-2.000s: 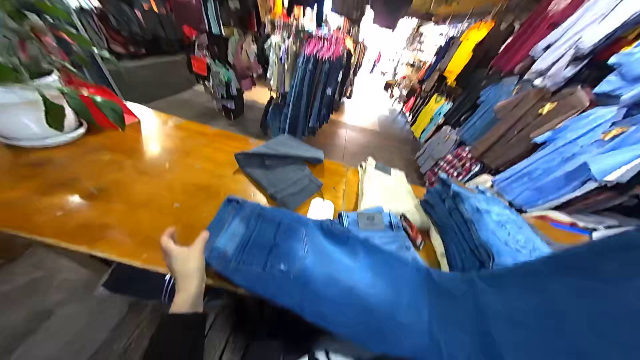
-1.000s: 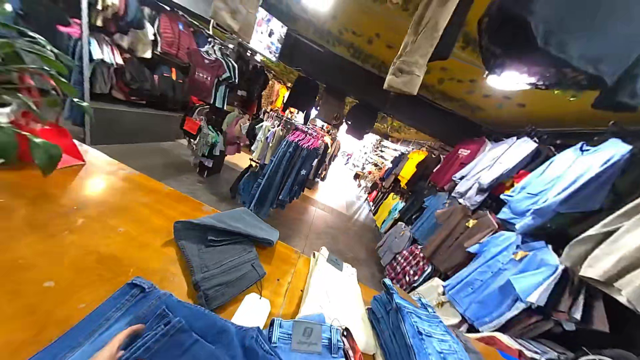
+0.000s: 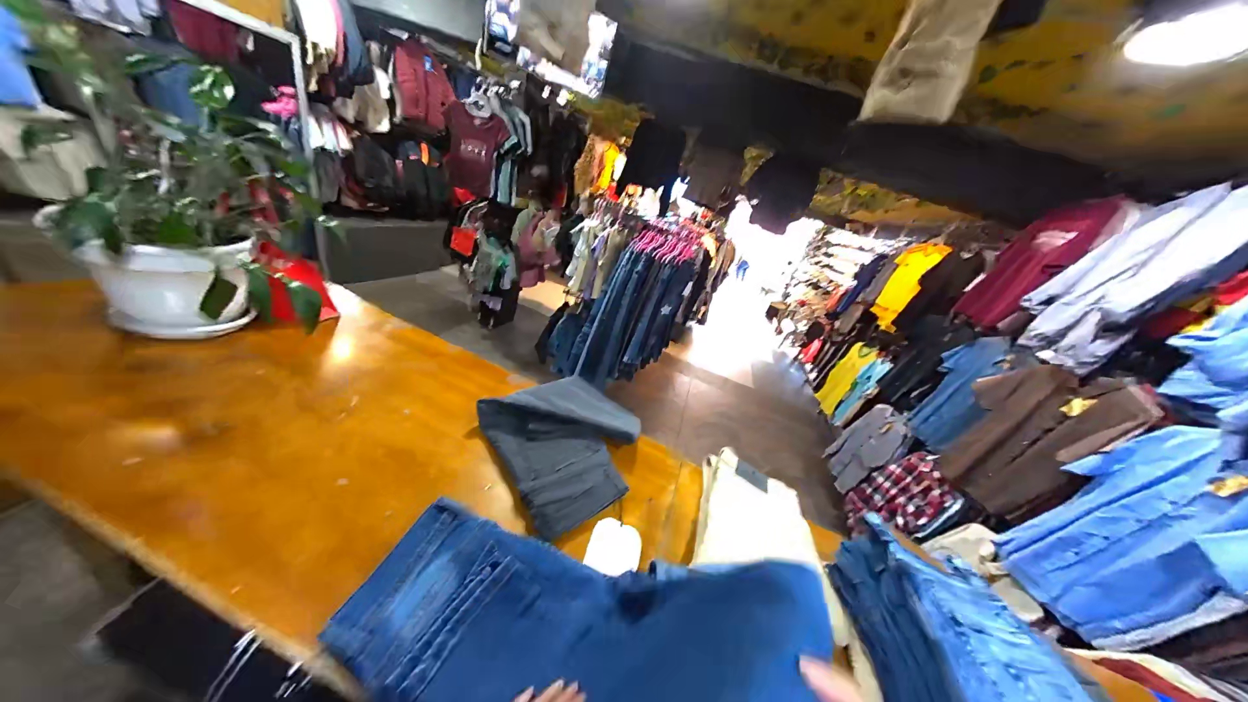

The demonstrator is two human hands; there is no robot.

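Note:
A pair of dark blue jeans [image 3: 585, 624] lies across the near side of the wooden counter [image 3: 244, 468]. Fingertips of my left hand [image 3: 551, 692] show at the bottom edge, at the near side of the denim. My right hand [image 3: 829, 678] is at the right end of the jeans, blurred and partly cut off by the frame. Whether either hand grips the cloth is not visible. Beyond the jeans are folded grey trousers [image 3: 561, 453] and a white tag-like item [image 3: 613, 547]. Cream trousers [image 3: 756, 517] lie partly behind the denim, with lighter blue jeans [image 3: 965, 614] to their right.
A white flowerpot [image 3: 180, 283] with a leafy plant and a red item [image 3: 292, 283] stand on the counter's far left. Racks of hanging jeans [image 3: 629, 302] are beyond it, and shirts [image 3: 1121, 526] line the right side. The counter's front edge [image 3: 185, 585] runs diagonally at lower left.
The jeans' right part, stretched toward the right edge two seconds ago, now ends before the lighter jeans. My left hand, beside their left end then, is now at their near side.

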